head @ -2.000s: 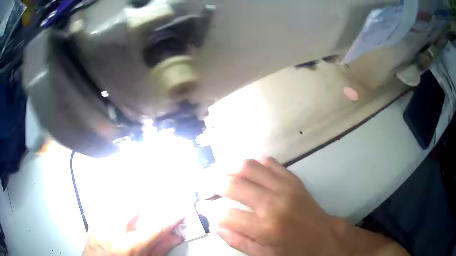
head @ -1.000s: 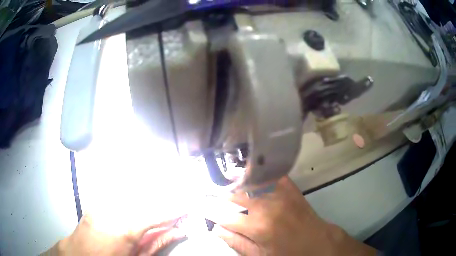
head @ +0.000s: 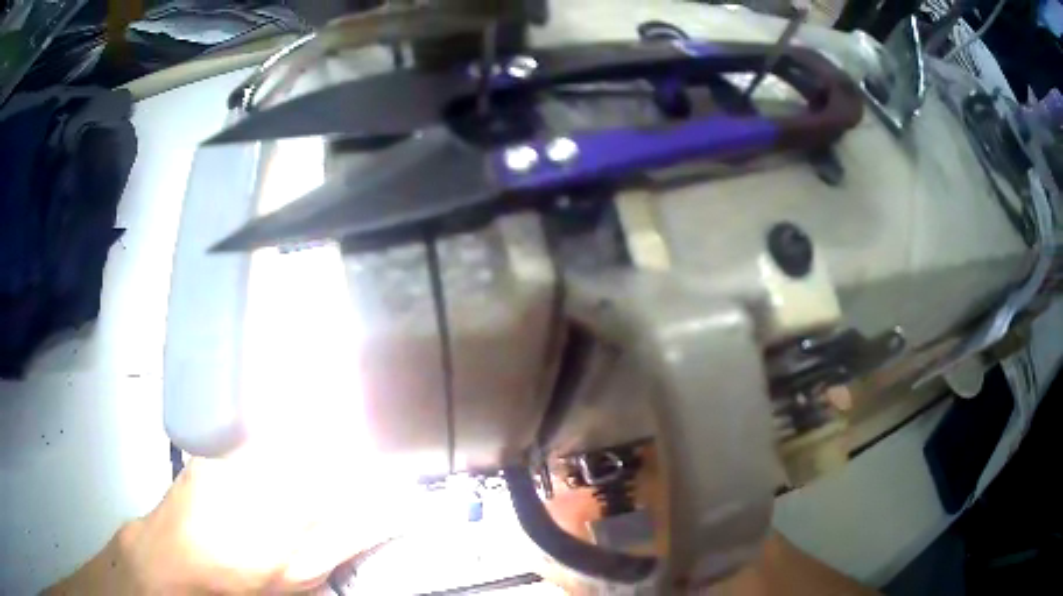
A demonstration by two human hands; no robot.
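The work piece [head: 437, 561] lies under the machine head at the lower edge, pale in the glare, with thin dark edges showing. My left hand [head: 233, 530] is at its left, washed out by the lamp, so its fingertips and grip cannot be made out. My right hand [head: 798, 568] is mostly hidden behind the curved grey guard [head: 717, 431]; skin shows through the guard's loop and to its right. Its fingers are hidden. The cream-grey machine head [head: 501, 338] covers the middle of the view. Small metal parts [head: 600, 466] show near the needle area.
Large fabric scissors [head: 653, 157] with purple and dark handles lie across the machine head, blades pointing left. A pale grey rounded bar [head: 210, 314] stands at the left. Dark fabric [head: 58, 221] lies at the far left. A flat black rectangle [head: 970, 448] is at the right.
The view has shifted, so the machine head sits lower and farther right. The scissors now show almost whole. The hands sit lower in the picture, with the right one more hidden by the guard.
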